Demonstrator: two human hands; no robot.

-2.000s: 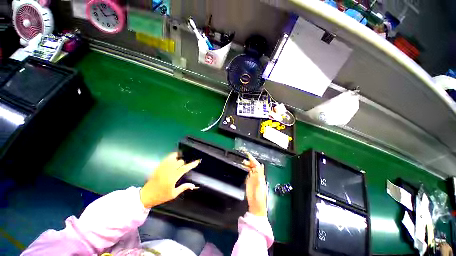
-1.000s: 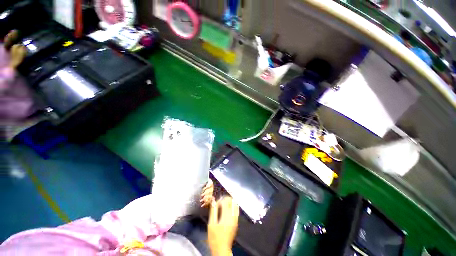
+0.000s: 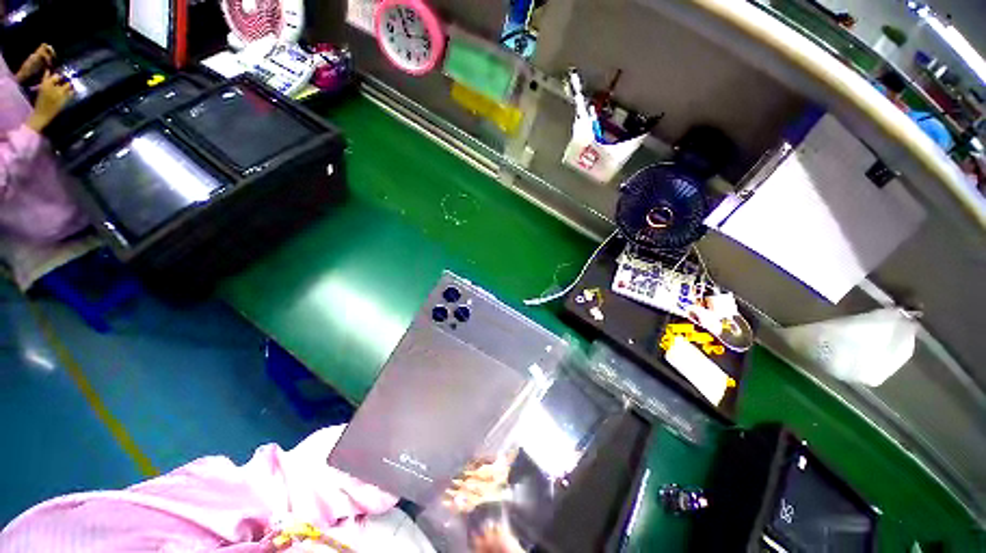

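Note:
A tablet [image 3: 432, 400] is raised and tilted in front of me, grey back and camera cluster facing me. A clear, shiny film [image 3: 530, 410] lies across its right edge and hangs out over a black tray [image 3: 605, 475]. A glossy dark surface shows through the film in the tray. My right hand [image 3: 481, 486] is blurred at the tablet's lower right, seen partly through the film; its grip is unclear. My left sleeve reaches the tablet's lower left edge, but my left hand is hidden.
Black trays with tablets stand at left [image 3: 162, 178] and lower right [image 3: 822, 502]. A small dark item [image 3: 683, 498] lies between trays. A dark tray behind holds a white keypad [image 3: 649, 283] and yellow pieces [image 3: 692, 338]. Behind are a fan [image 3: 662, 207] and clipboard [image 3: 827, 205]. A person's hands show far left.
My view has swung left. The tablet, upright and blurred a second ago, is lower, nearer the tray, and tilted right. The clear film now spreads between it and the tray, over my right hand.

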